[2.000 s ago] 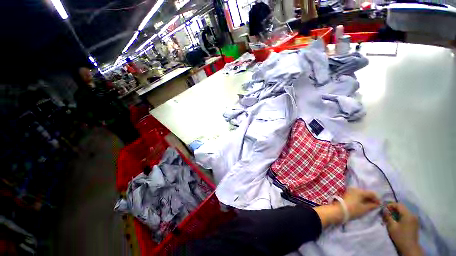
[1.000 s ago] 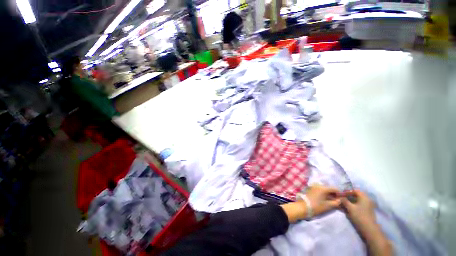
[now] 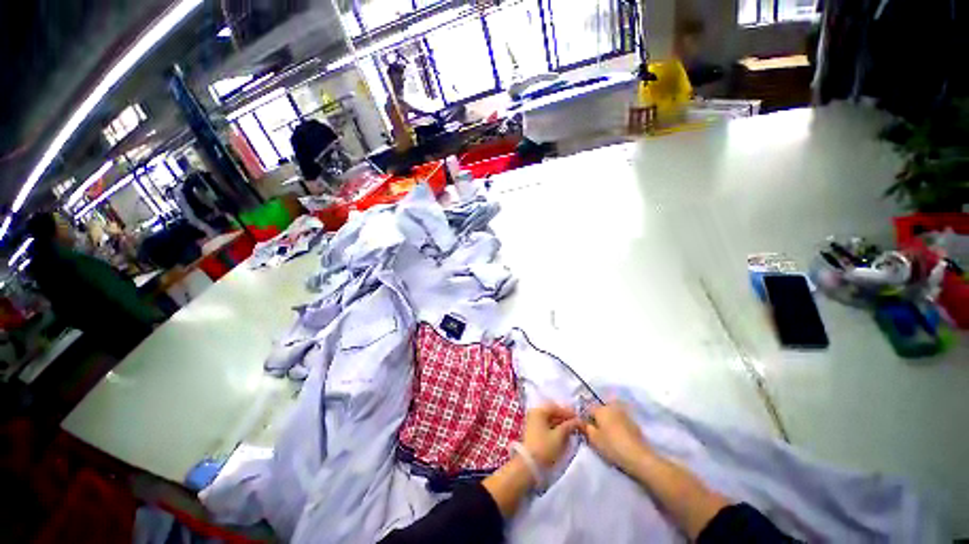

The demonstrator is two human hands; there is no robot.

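A pale grey-lavender jacket [image 3: 351, 425] lies spread inside up over the table's front. Its red-and-white plaid lining [image 3: 464, 402] and the dark brand label [image 3: 453, 325] above it face up. A thin dark piping [image 3: 555, 359] curves to the right of the plaid. My left hand [image 3: 547, 437] pinches the jacket cloth beside the piping. My right hand [image 3: 614, 434] is against the left fingertips at the same spot, fingers closed; a small dark-green bit shows at its fingers. What exactly lies between the fingertips is too small to tell.
A pile of similar garments [image 3: 425, 236] is beyond the jacket. A phone [image 3: 795, 310], a dark green box [image 3: 910, 325], a cluttered tray [image 3: 866, 266] and a plant are at right. Red crates [image 3: 398, 189] stand at the far edge. A person in green [image 3: 90, 287] is at left.
The view has turned right, so the jacket sits further left and the phone and tray have come into view. Both hands stay together at the piping.
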